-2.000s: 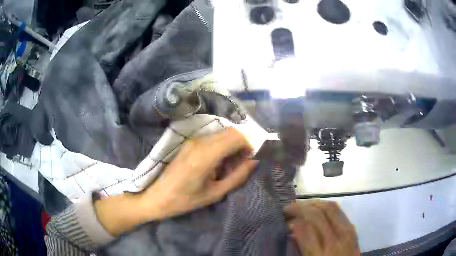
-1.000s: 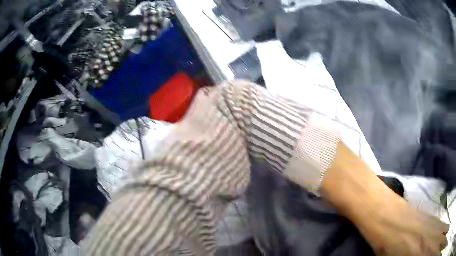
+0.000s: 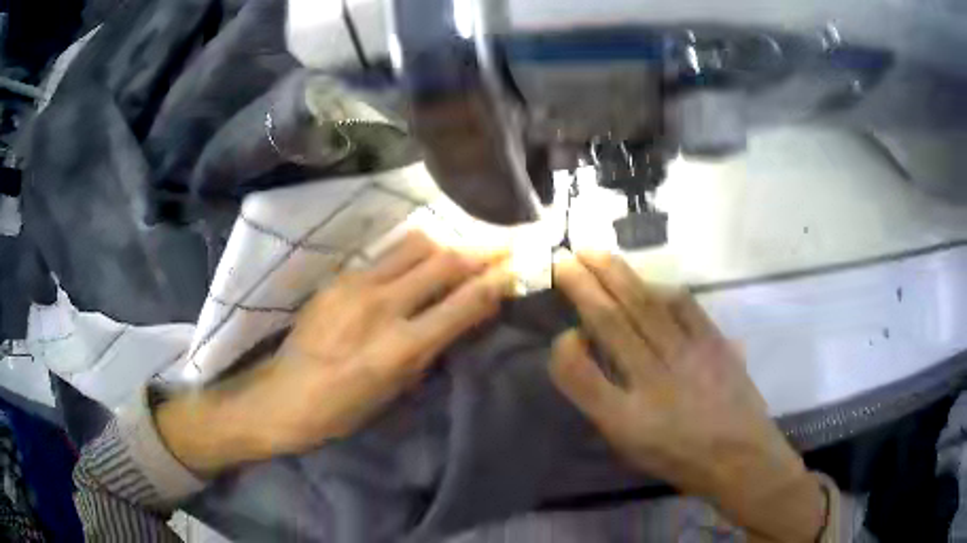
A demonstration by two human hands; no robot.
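Note:
Grey shell fabric [image 3: 477, 424] lies under both hands in front of the sewing machine head [image 3: 594, 95]. White quilted lining [image 3: 308, 233] with dark diamond lines lies left of the needle area. My left hand [image 3: 361, 339] lies flat on the cloth, its fingertips at the brightly lit fabric edge just left of the presser foot and needle [image 3: 567, 212]. My right hand [image 3: 657, 382] presses on the grey cloth just right of it, fingers pointing to the needle. Glare hides the exact stitching point.
Dark grey cloth [image 3: 95, 202] is piled at the left and behind the lining. A round metal part with a knob [image 3: 639, 228] stands right of the needle. The white machine table [image 3: 838, 329] has a ruler-like tape [image 3: 869, 414] along its curved front edge.
The view has swung back from the left side to the machine. Compared with the oldest frame, both hands are flat near the needle, and the ridged knit no longer shows between them.

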